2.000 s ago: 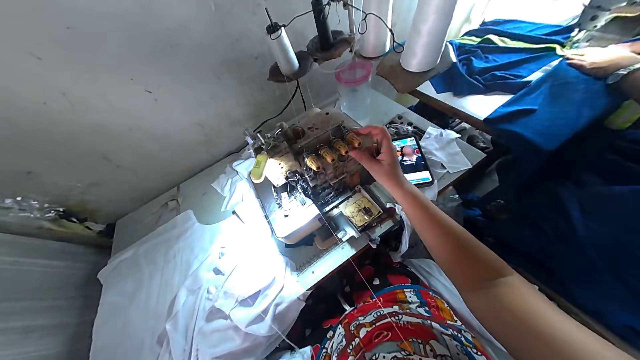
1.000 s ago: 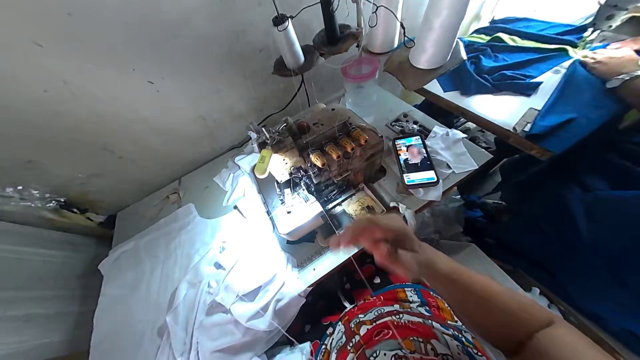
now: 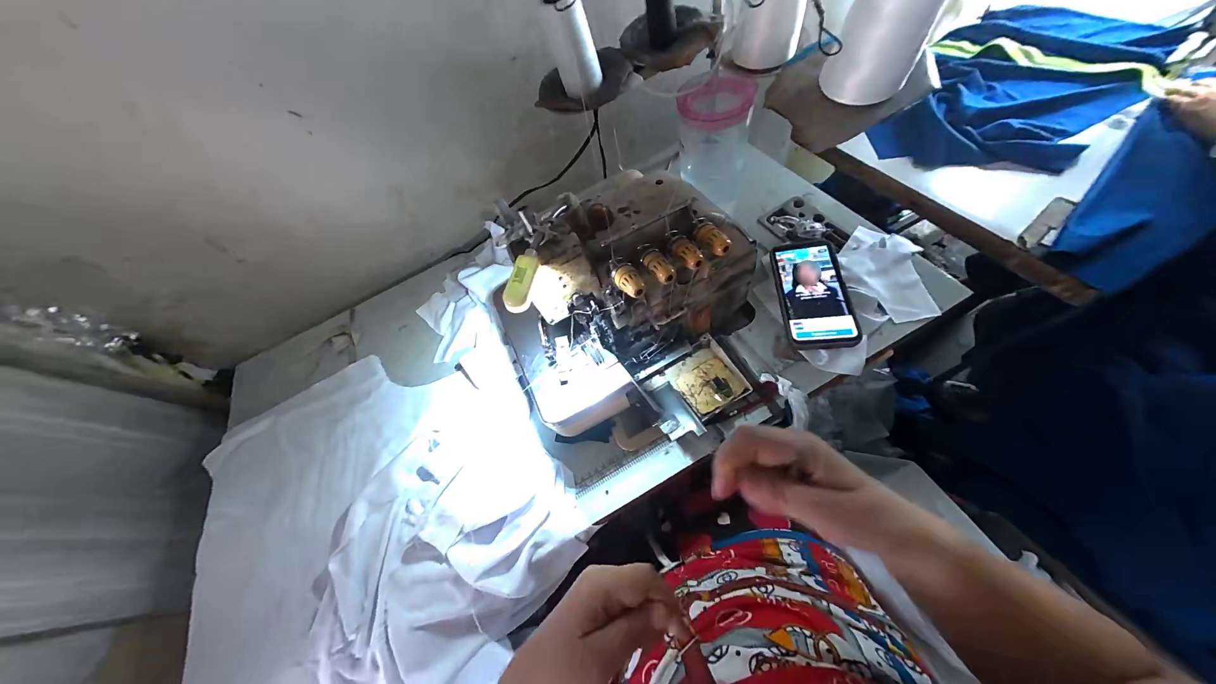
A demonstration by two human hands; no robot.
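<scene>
An overlock sewing machine (image 3: 665, 256) stands on the white table, with a row of yellowish tension dials (image 3: 657, 267) and a lit needle area. My right hand (image 3: 788, 475) is just in front of the table edge, fingers curled. Low in the view, my left hand (image 3: 617, 608) has curled fingers over the patterned red cloth (image 3: 788, 608) on my lap. Whether either hand pinches a thread cannot be made out. White fabric (image 3: 418, 532) lies bunched left of the machine.
Thread cones (image 3: 879, 47) stand behind the machine, near a pink-rimmed plastic container (image 3: 717, 123). A smartphone (image 3: 815, 294) lies to its right beside white scraps (image 3: 883, 275). At the upper right, another person's hand (image 3: 1195, 104) is on blue fabric (image 3: 1111, 190) at a neighbouring table.
My right hand has left the tension dials, where it was two seconds ago, and is in front of the table edge. My left hand has come into view.
</scene>
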